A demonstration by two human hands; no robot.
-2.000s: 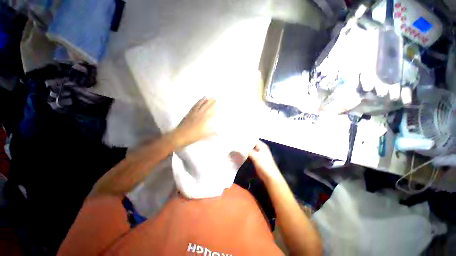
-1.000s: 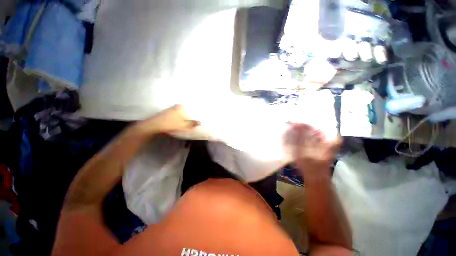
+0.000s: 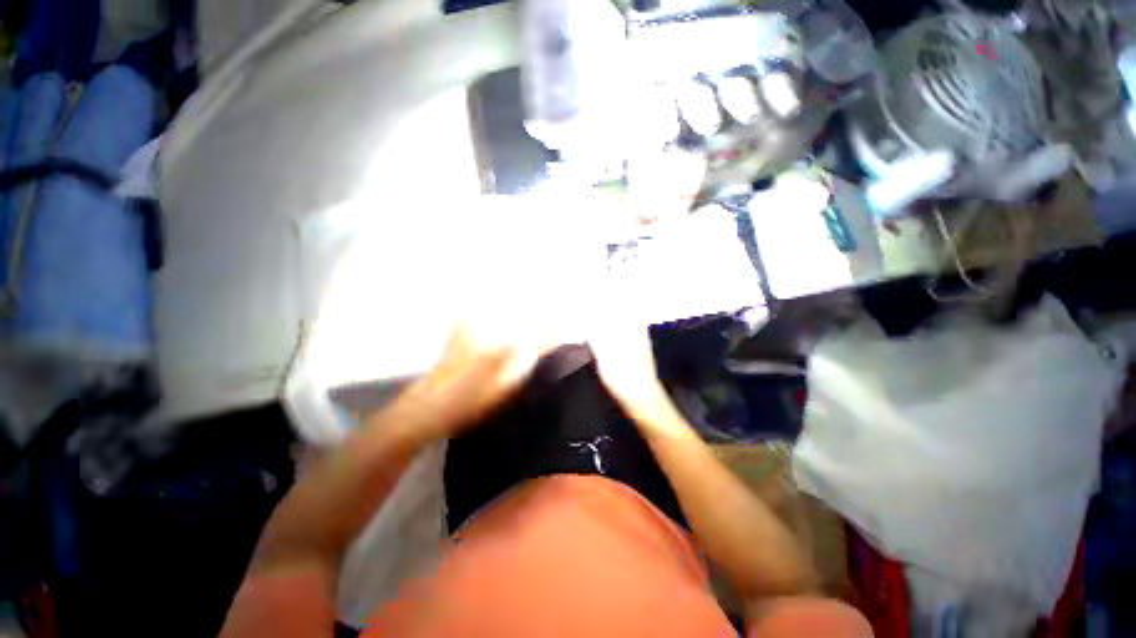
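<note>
A white fabric panel [image 3: 374, 299] lies on the pale table in front of me, strongly overexposed by the lamp. Its lower left corner hangs at the table edge. My left hand [image 3: 480, 368] lies at the panel's near edge, blurred; its fingers fade into the glare. My right hand [image 3: 627, 355] is close beside it at the same edge, its fingertips also washed out. Whether the fingers pinch the cloth is hidden by glare. The overlock machine [image 3: 735, 106] stands ahead to the right; its needle area is washed out.
Stacked white pieces [image 3: 947, 436] hang over a red crate [image 3: 878, 586] at the right. Teal snips [image 3: 837, 227] and a dark strap [image 3: 751, 249] lie right of the machine's front. A fan [image 3: 959, 94] stands behind them. A denim bundle [image 3: 87, 224] is far left. Thread tails [image 3: 589, 449] lie on my dark lap.
The view has turned right. My right hand has come from the machine's front back beside my left hand. The panel now lies further left of the machine, its edge nearer my hands.
</note>
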